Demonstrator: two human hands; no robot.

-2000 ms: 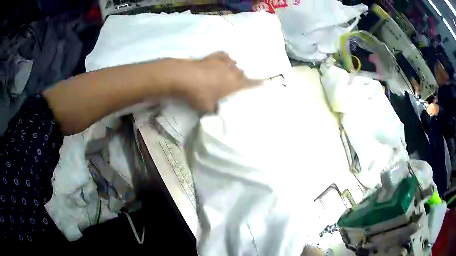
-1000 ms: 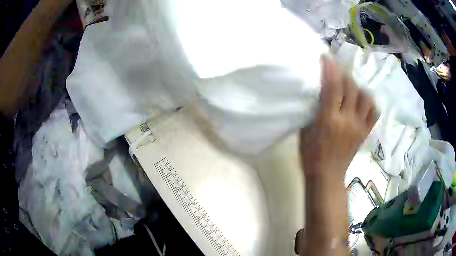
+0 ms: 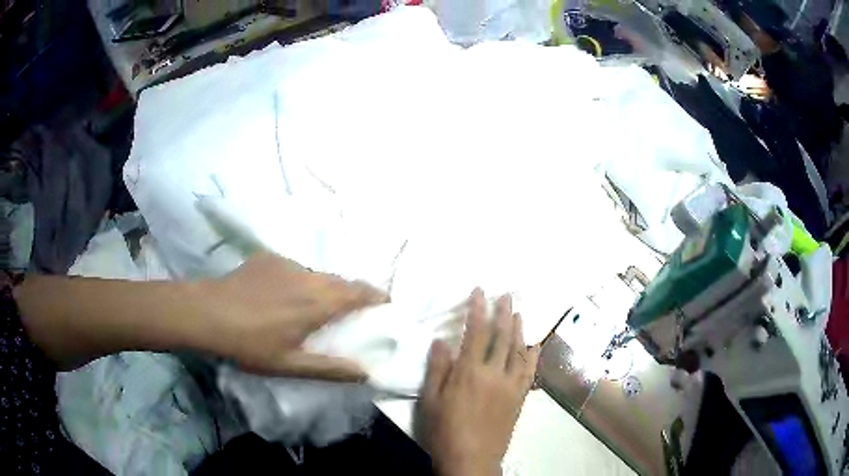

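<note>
White fabric [image 3: 372, 149] lies spread over the machine table, overexposed in its middle, with its left part hanging over the table's edge. My left hand [image 3: 289, 321] comes in from the left and holds a bunched fold of the fabric between thumb and fingers near the front edge. My right hand [image 3: 479, 372] lies on the same fold just to the right, its fingers apart and pointing away from me. The fingers' contact with the cloth is partly blurred.
The sewing machine with a green cover [image 3: 694, 270] and a blue-lit display [image 3: 791, 432] stands at the right. A metal plate [image 3: 596, 400] lies in front of it. Crumpled white fabric [image 3: 140, 409] hangs at the lower left. A clear bag [image 3: 642, 28] lies at the back.
The lifted, moving fabric now lies flat across the table and covers most of it. My left hand has come in to the front edge. My right hand has moved left and nearer to me.
</note>
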